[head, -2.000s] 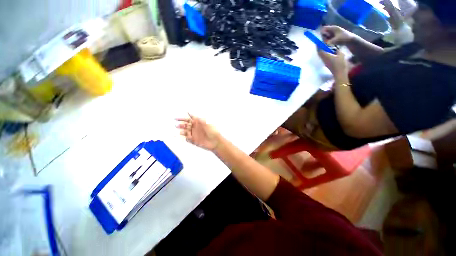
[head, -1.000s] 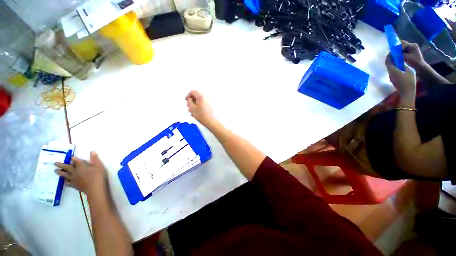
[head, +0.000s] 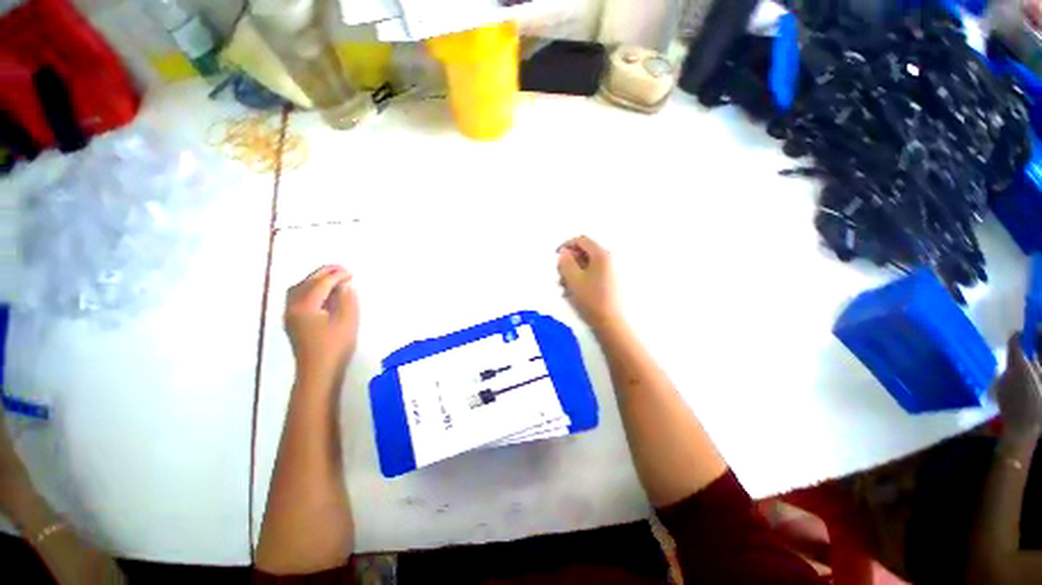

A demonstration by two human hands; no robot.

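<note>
A pile of flat white retail boxes with blue flaps lies on the white table in front of me. Black cable pictures show on the top one. My left hand rests on the table to the left of the pile, fingers curled in, with nothing visible in it. My right hand is just above the pile's back right corner, also curled, with nothing visible in it. Neither hand touches the pile.
Crumpled clear plastic and rubber bands lie left. A yellow container stands at the back. A black cable heap and blue tray stack are right. Other people's arms show at both sides.
The view has swung left. My left hand has left the white-and-blue box at the left and is now beside the pile with its fingers curled. My right hand stays curled.
</note>
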